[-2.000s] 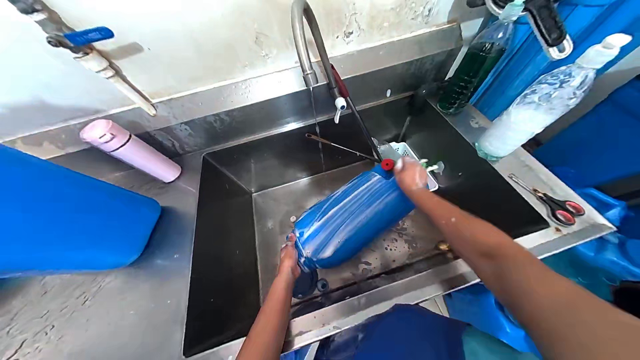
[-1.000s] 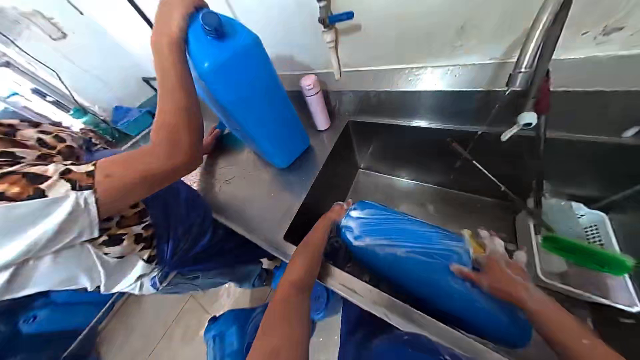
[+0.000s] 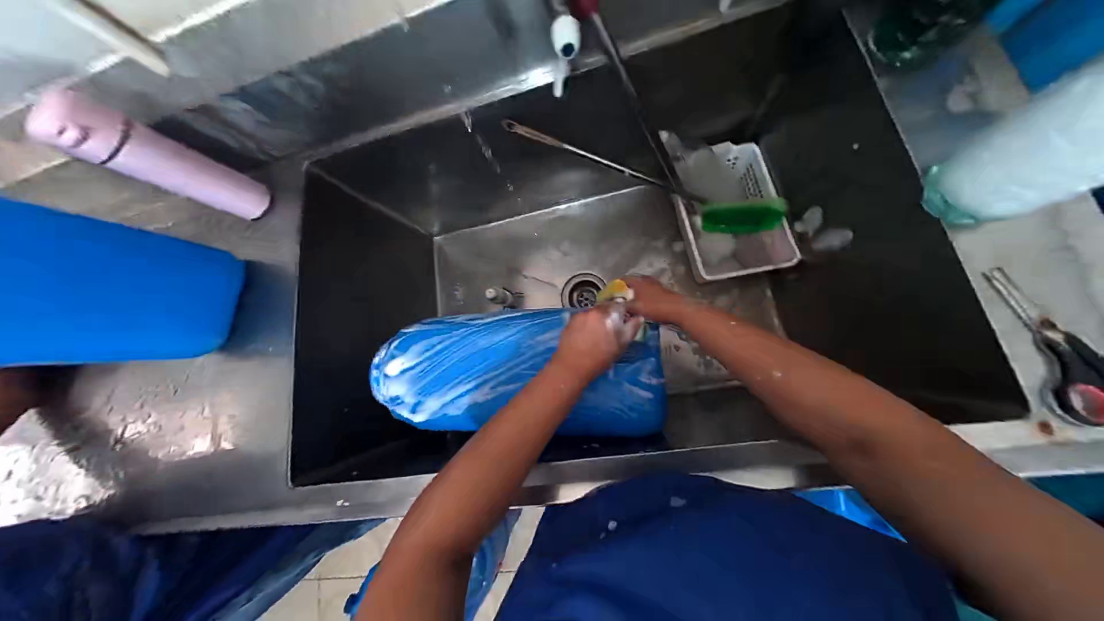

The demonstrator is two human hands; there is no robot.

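Note:
A blue plastic jug [image 3: 483,371], streaked with white suds, lies on its side in the stainless steel sink [image 3: 362,328]. Both my hands meet near the jug's right end, by the drain [image 3: 584,293]. My left hand [image 3: 601,336] is sudsy and lies at the jug's upper edge, its fingers against my right hand. A yellow sponge [image 3: 616,291] is at the fingers of my right hand [image 3: 651,300]; which hand grips it is partly hidden. Right of the drain, a green brush [image 3: 742,216] rests on a white plastic basket [image 3: 746,272].
Another blue jug [image 3: 112,285] and a pink bottle [image 3: 172,168] are on the left counter. Scissors [image 3: 1069,371] and a bottle with whitish contents [image 3: 1026,147] are on the right ledge. A long thin-handled tool [image 3: 586,155] leans in the sink; a faucet nozzle [image 3: 565,36] hangs above.
My left hand has moved from the jug's left end to the right, beside my right hand. The view has swung back over the sink.

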